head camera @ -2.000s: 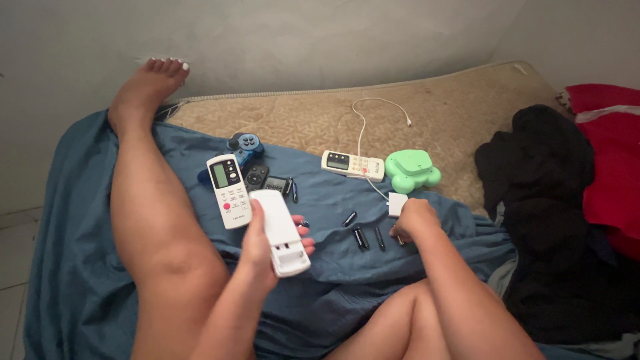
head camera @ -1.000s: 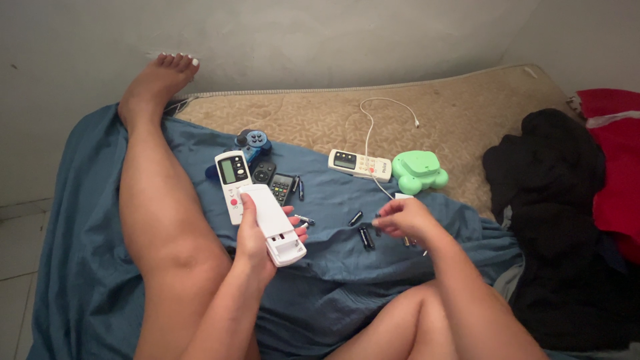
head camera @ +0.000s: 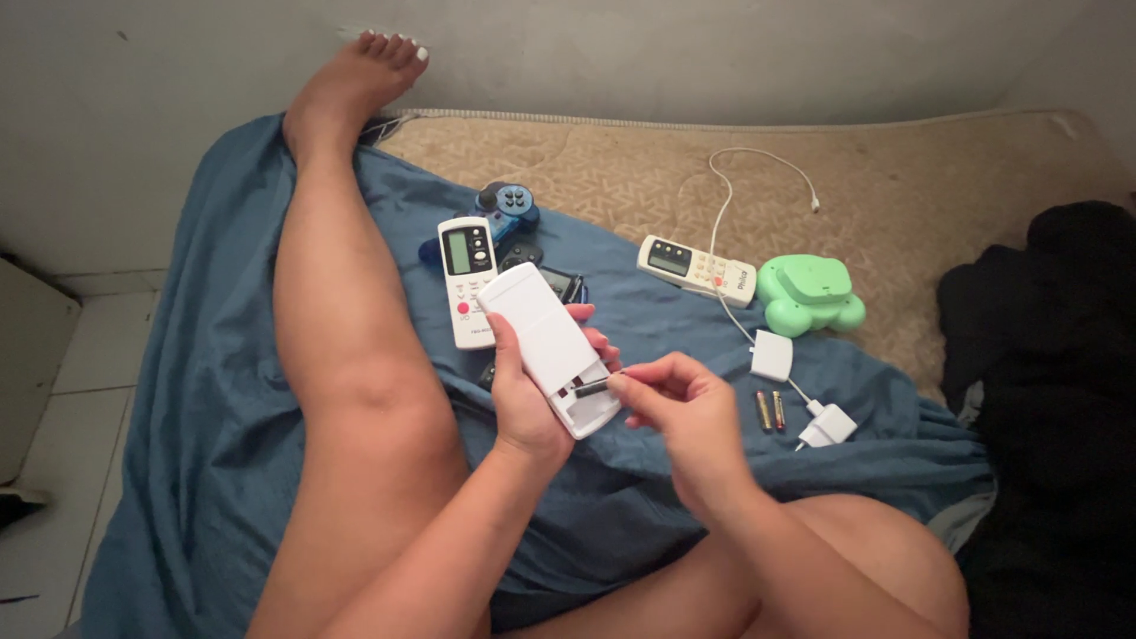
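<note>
My left hand (head camera: 532, 399) holds a white remote control (head camera: 543, 333) with its back facing up and its battery compartment uncovered at the lower end. Between the thumb and fingers of my right hand (head camera: 679, 408) is a dark battery (head camera: 593, 387), lying at the open compartment. Another white remote (head camera: 468, 288) rests face up just behind the held one. Two gold-and-dark batteries (head camera: 770, 412) lie side by side on the blue cloth, right of my right hand. A cream remote (head camera: 697, 270) lies face up farther back, with a white cable across it.
A blue game controller (head camera: 506, 217) and dark devices sit behind the left remotes. On the right are a green plastic object (head camera: 809, 293), a white adapter (head camera: 772, 356) and a white plug (head camera: 827, 425). Black fabric (head camera: 1038, 355) is heaped at the far right of the mattress (head camera: 887, 195).
My right hand has moved left from beside the white adapter to the held remote, bringing a battery to its open compartment. The left hand still holds that remote.
</note>
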